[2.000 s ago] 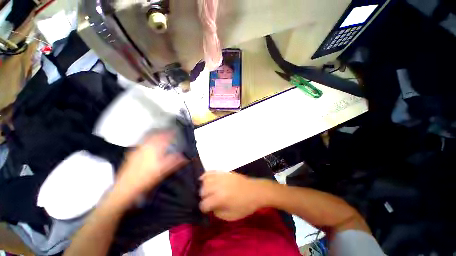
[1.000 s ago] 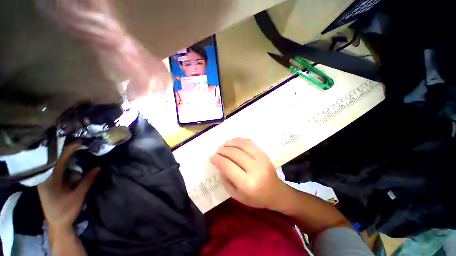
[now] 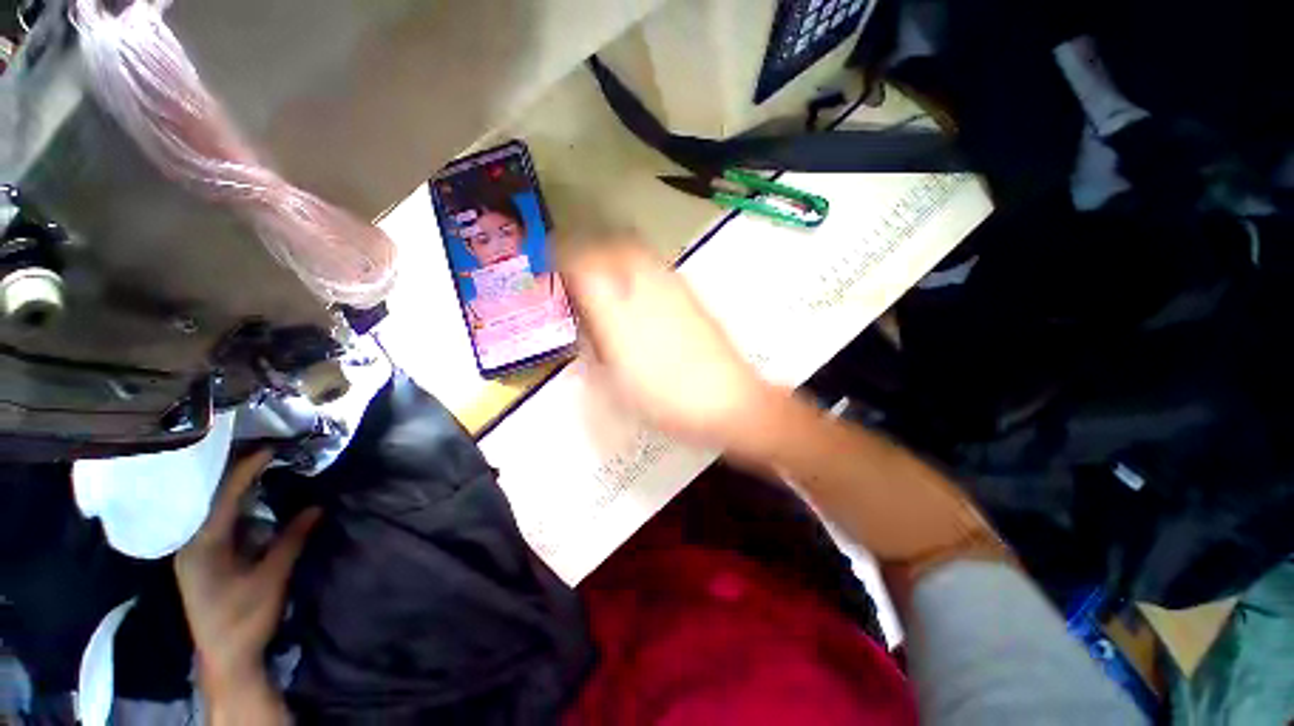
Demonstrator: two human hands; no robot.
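The black garment (image 3: 426,567) lies left of the table edge and runs up to the presser foot area. My left hand (image 3: 241,560) rests on it just below the needle area, fingers spread; whether it pinches cloth is not clear. A white rounded piece (image 3: 156,496) shows beside that hand. The smartphone (image 3: 508,270) lies on the machine bed with its screen lit. My right hand (image 3: 646,333), blurred, is over the bed just right of the phone; its fingertips are unclear and I see nothing held in it.
Green-handled thread snips (image 3: 766,199) lie near a black strap (image 3: 837,151). The cream machine head (image 3: 369,85) carries a pink yarn hank (image 3: 241,177). A ruler-printed table edge (image 3: 880,234) crosses the middle. Black garment pieces (image 3: 1107,341) heap at right. A keypad (image 3: 816,36) is at top.
My right hand has moved from the garment's edge across the ruler strip to beside the phone. My left hand has moved nearer the needle area. The view has shifted.
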